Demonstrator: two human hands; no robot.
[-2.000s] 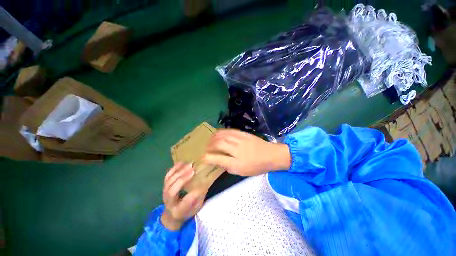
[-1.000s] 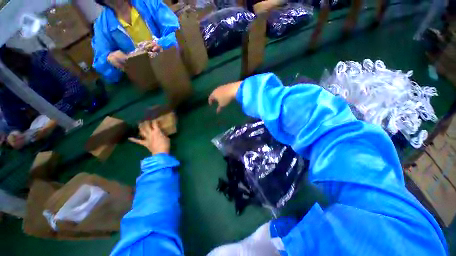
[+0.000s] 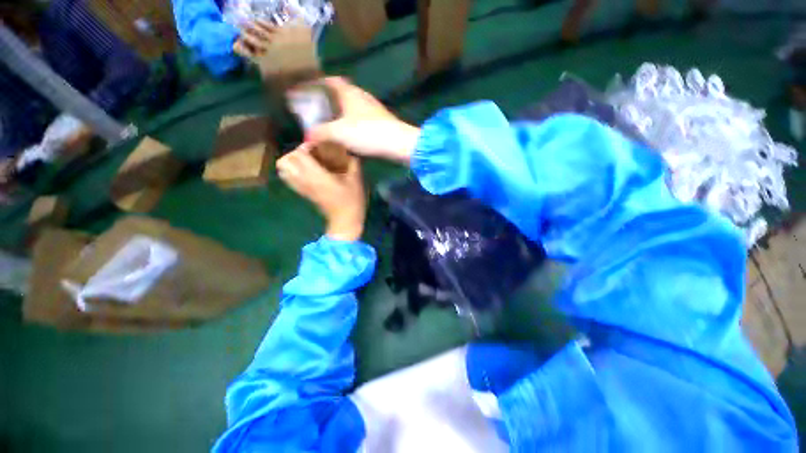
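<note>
My right hand (image 3: 358, 121) and my left hand (image 3: 327, 184) are close together at upper centre, both on a small brown carton (image 3: 330, 156). Its top end shows something pale, blurred, and its contents are unclear. The clear bag of black parts (image 3: 468, 248) lies below my right forearm, with small black parts (image 3: 404, 279) spilling at its left. A pile of white coiled cables (image 3: 707, 142) lies at the right, partly behind my right sleeve.
Small closed cartons (image 3: 240, 152) stand on the green belt (image 3: 212, 363) at left. A larger flat brown carton (image 3: 208, 270) bears a white bag (image 3: 133, 270). Another person's hand (image 3: 256, 40) touches brown cardboard opposite. Stacked cartons (image 3: 782, 274) are at the right edge.
My hands first worked a carton near my body, then reached forward apart. They are now together at a carton farther forward. One more small carton stands in the row at left.
</note>
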